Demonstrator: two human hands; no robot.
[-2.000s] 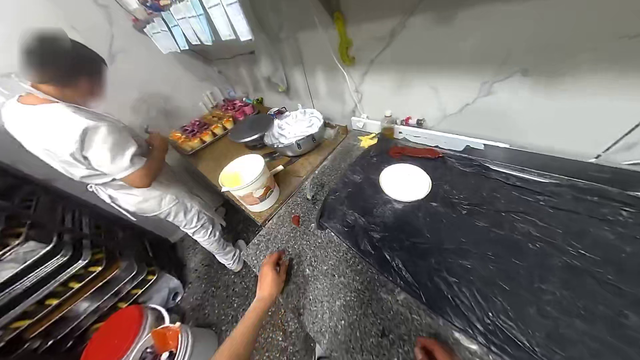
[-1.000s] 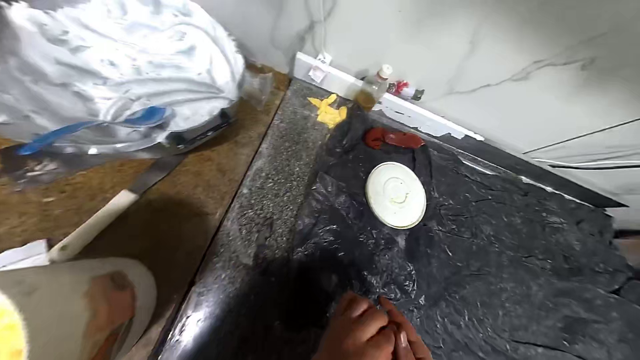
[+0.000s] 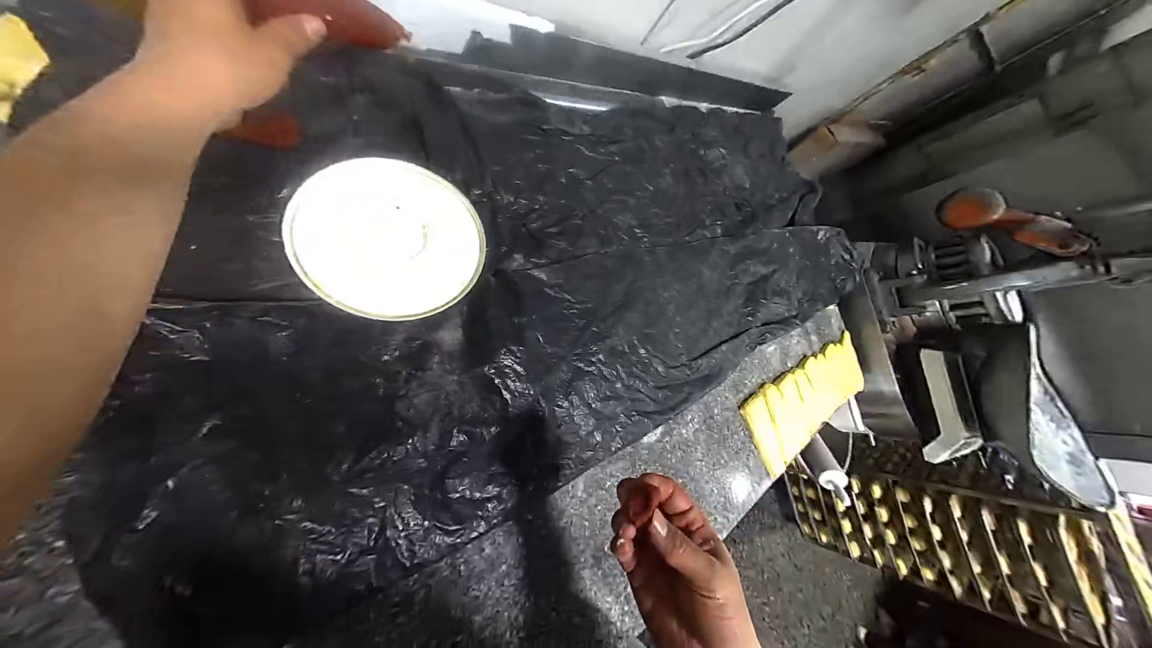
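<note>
My left hand reaches in at the upper left, its fingers around a smooth reddish-brown lump of dough-like material. A smaller red-brown piece lies below it on black plastic sheeting. A round, pale lid or disc, very bright in the light, lies flat on the sheeting between my hands. At the lower centre, over the speckled countertop, my right hand pinches a small dark red piece between thumb and fingers. Part of a yellow lump shows at the far left.
A folded yellow cloth or dough-like piece lies at the counter's right edge, beside a grey cylinder. Metal equipment with a red-stained implement stands at the right. Below are trays with rows of small yellowish pieces. The wall bounds the back.
The view has swung right and closer. My hands, together a second ago, are now apart. My left hand has moved to the reddish-brown lump, which lay beyond the lid before.
</note>
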